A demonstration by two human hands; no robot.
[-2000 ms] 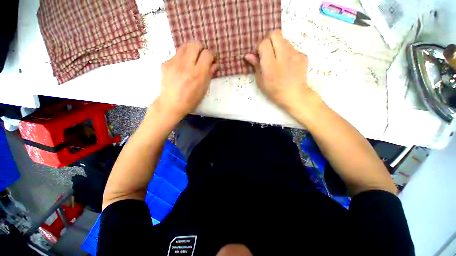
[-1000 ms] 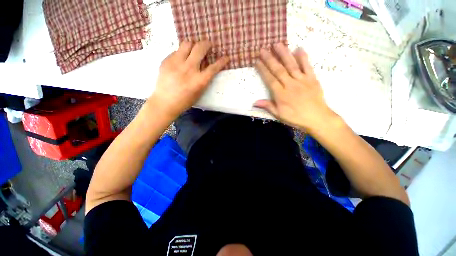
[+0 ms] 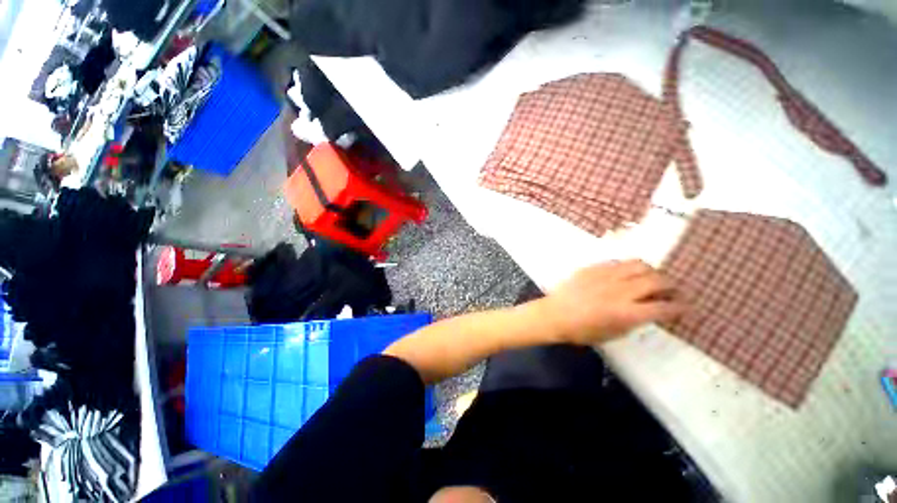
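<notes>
A red-brown and cream plaid piece (image 3: pixel 762 300) lies flat on the padded table, its angled corners away from me. My left hand (image 3: pixel 615 300) is at its near left corner, fingertips on the cloth; blur hides whether they pinch it. My right hand is out of the picture. A stack of similar plaid pieces (image 3: pixel 590 147) lies further left, its near edges layered. A long plaid tie strip (image 3: pixel 762 74) lies loose and bent behind them, one end by the stack.
Dark cloth (image 3: pixel 423 39) is heaped at the table's far left. Thread snips (image 3: pixel 890 385) are cut off at the right edge. On the floor are a red stool (image 3: pixel 339 196), a large blue crate (image 3: pixel 261 378) near me and another blue crate (image 3: pixel 224 113) further off.
The view has swung left, bringing the tie strip and crates in; the iron is out of view. My right hand has left the picture. My left hand remains at the piece's near edge.
</notes>
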